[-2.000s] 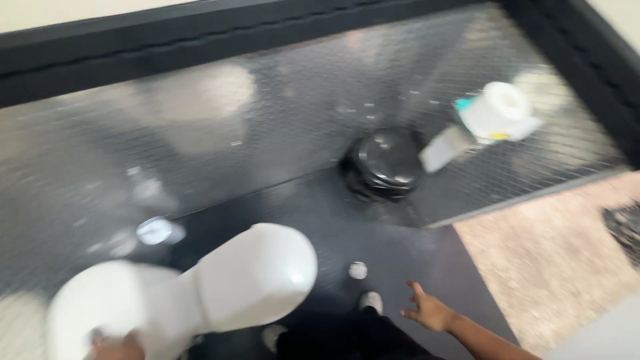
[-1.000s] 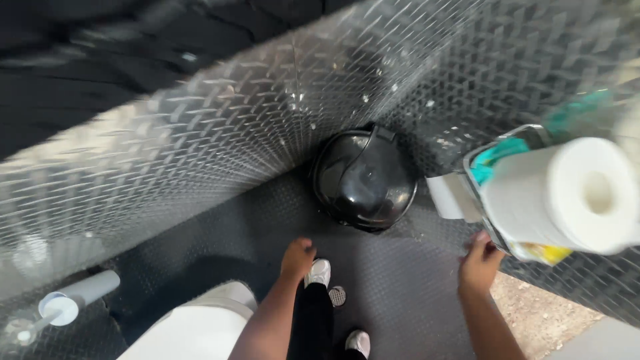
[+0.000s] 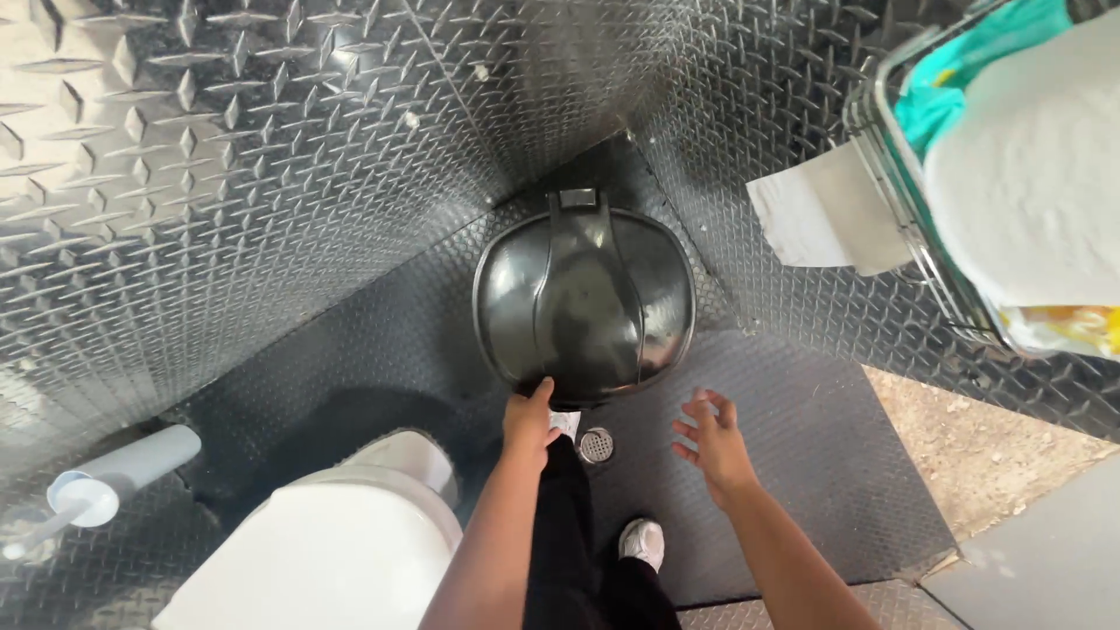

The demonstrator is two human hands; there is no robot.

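A black plastic trash bin with a closed lid (image 3: 586, 302) stands on the dark floor in the corner between two diamond-plate walls. My left hand (image 3: 530, 423) is at the bin's near edge, its thumb on or just over the rim; the rest of its fingers are partly hidden, so a grip cannot be told. To the right, my right hand (image 3: 713, 437) is raised near the bin's near right edge, fingers spread and slightly curled, with nothing in it. My shoe (image 3: 643, 542) shows below, between the two forearms.
A white toilet (image 3: 324, 551) stands at lower left, with a toilet brush in a holder (image 3: 131, 468) beyond it. A wire basket (image 3: 910, 201) on the right wall holds a large white paper roll (image 3: 1032, 166), teal material and a yellow packet. A round floor drain (image 3: 597, 444) lies near my feet.
The view has moved in close over the bin. My left hand, at the toilet two seconds ago, is now at the bin's near edge. My right hand has left the wire basket's underside.
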